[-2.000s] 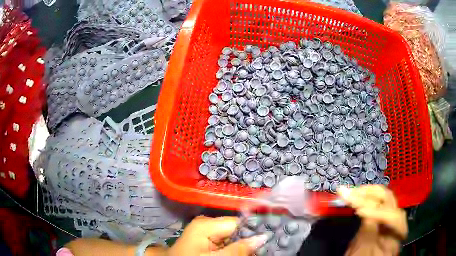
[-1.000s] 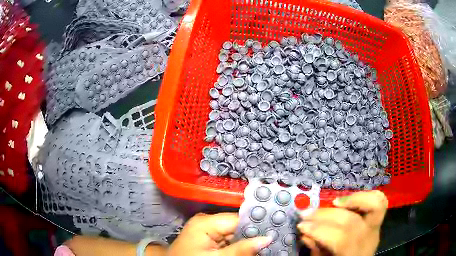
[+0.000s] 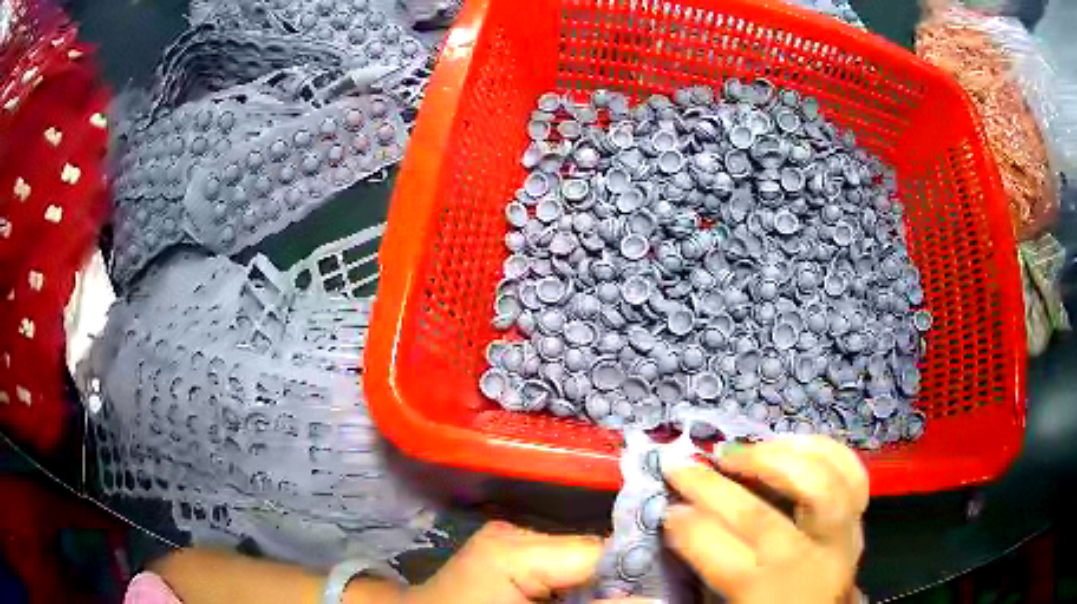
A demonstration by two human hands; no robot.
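Observation:
A grey moulded sheet (image 3: 639,545) with raised round domes is held upright at the basket's near rim, its lower part cut off by the picture's edge. My left hand (image 3: 502,569) grips its left side low down. My right hand (image 3: 774,513) grips its right side and top, fingers over the domes, hiding much of it. A thin part of the sheet shows along the top of my right fingers. The red basket (image 3: 520,454) lies directly in front, holding a wide layer of loose grey rubber caps (image 3: 709,271).
Unpicked domed sheets (image 3: 289,165) are piled upper left, with waste webs (image 3: 236,401) below them. Red patterned fabric (image 3: 47,236) is at the far left. A bag of orange-pink parts (image 3: 992,130) and a crumpled beige-grey item (image 3: 1042,295) lie right of the basket.
The sheet, earlier facing me flat with an empty hole at its upper right, now shows narrower and bent. My right hand has moved left and up over it. The basket appears slightly further right.

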